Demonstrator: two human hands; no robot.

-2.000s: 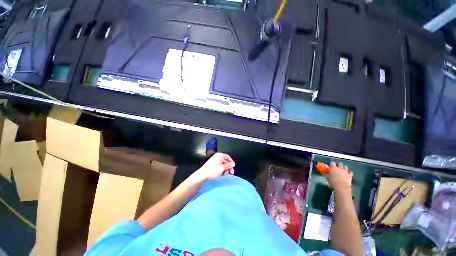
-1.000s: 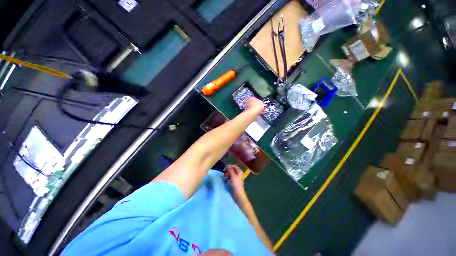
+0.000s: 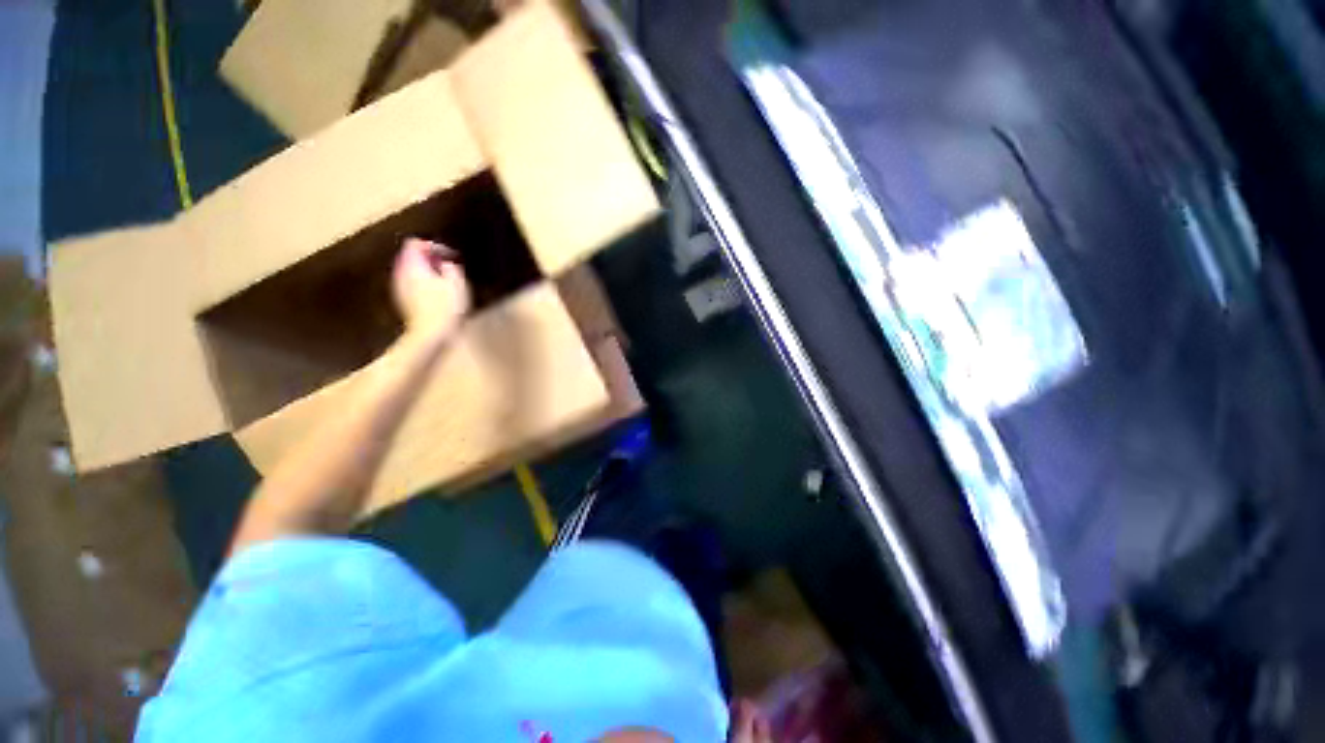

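Observation:
A large open brown carton (image 3: 342,174) stands at the left with its flaps spread. My left hand (image 3: 432,283) is over the carton's dark opening, fingers curled and blurred. Whether it holds anything cannot be told. Only a small bit of what looks like my right hand (image 3: 750,721) shows at the bottom edge, beside my shirt. Its fingers are hidden. The carton's inside is dark and its contents cannot be made out.
A black display back (image 3: 1148,436) with a white plate (image 3: 1010,312) and a bright metal edge strip (image 3: 901,334) lies on the line at the right. The line's shiny rail (image 3: 814,392) curves between it and me. Another carton (image 3: 313,58) stands behind. Brown boxes (image 3: 87,581) are at far left.
The view has swung from the green side table to the carton. My left hand has left the screw trays and is now over the carton. The orange tool is out of view.

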